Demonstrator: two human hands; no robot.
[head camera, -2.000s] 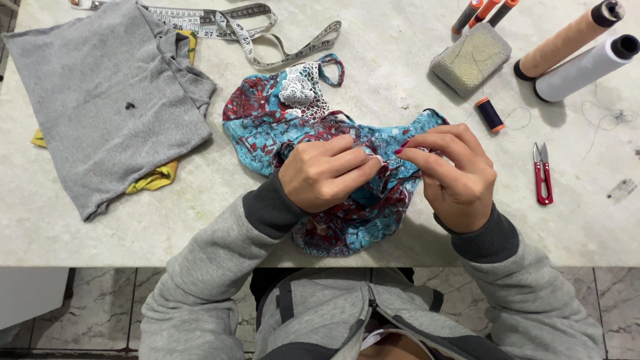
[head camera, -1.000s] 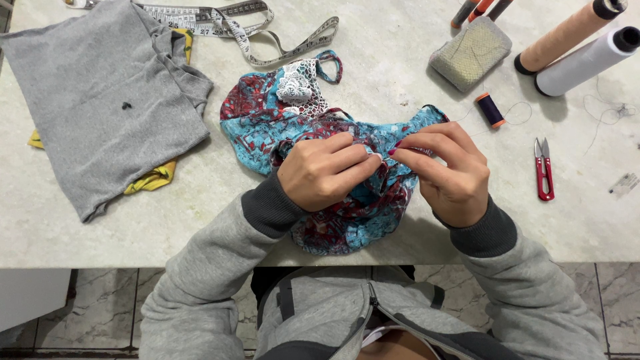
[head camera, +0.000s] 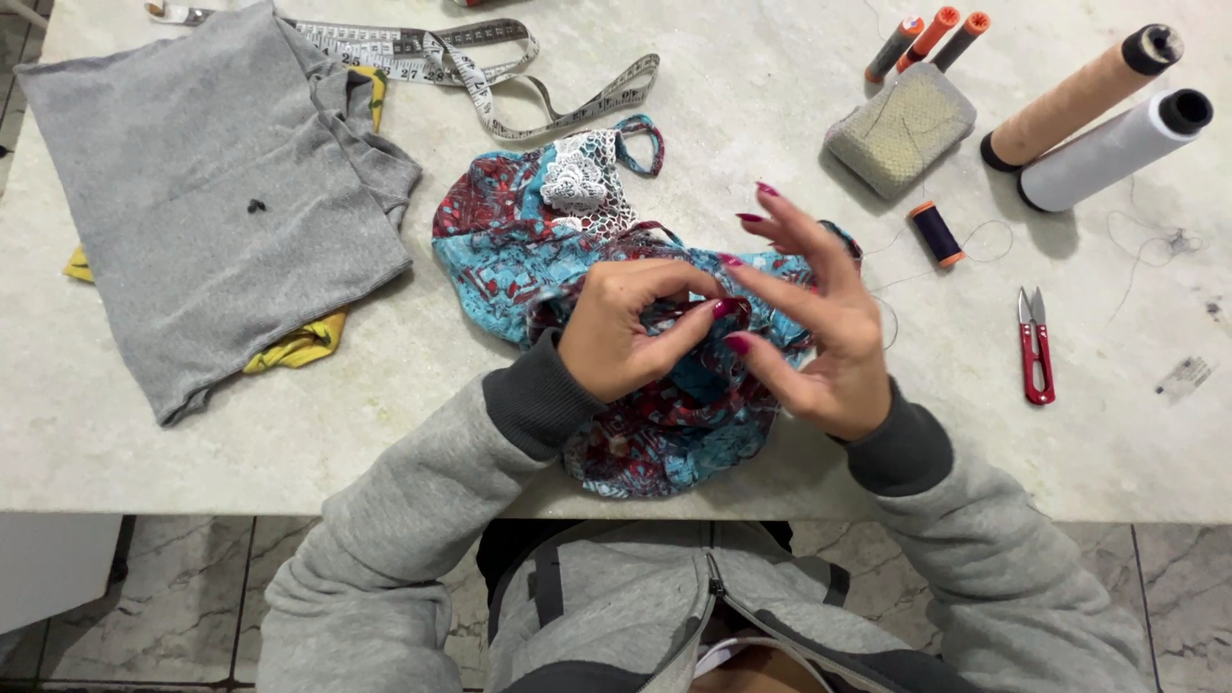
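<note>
A blue and red patterned garment (head camera: 510, 260) with white lace trim (head camera: 582, 178) lies crumpled near the front edge of the marble-like table. My left hand (head camera: 640, 322) pinches a fold or strap of it between thumb and forefinger. Just to the right, my right hand (head camera: 823, 318) hovers over the cloth with fingers spread; a needle in it cannot be made out. Beyond that hand lies a small spool of dark thread (head camera: 936, 234) with orange ends, and loose thread runs from it toward the garment.
Folded grey fabric (head camera: 212, 212) lies over yellow cloth (head camera: 303, 342) on the left. A measuring tape (head camera: 568, 120) curls behind the garment. At right are a pincushion-like block (head camera: 902, 130), orange-capped tubes (head camera: 929, 43), two tall thread cones (head camera: 1078, 101) (head camera: 1112, 154) and red thread snips (head camera: 1037, 351).
My right hand has opened its fingers and lifted off the cloth, where it was pinching near my left hand before. My left hand still holds the garment.
</note>
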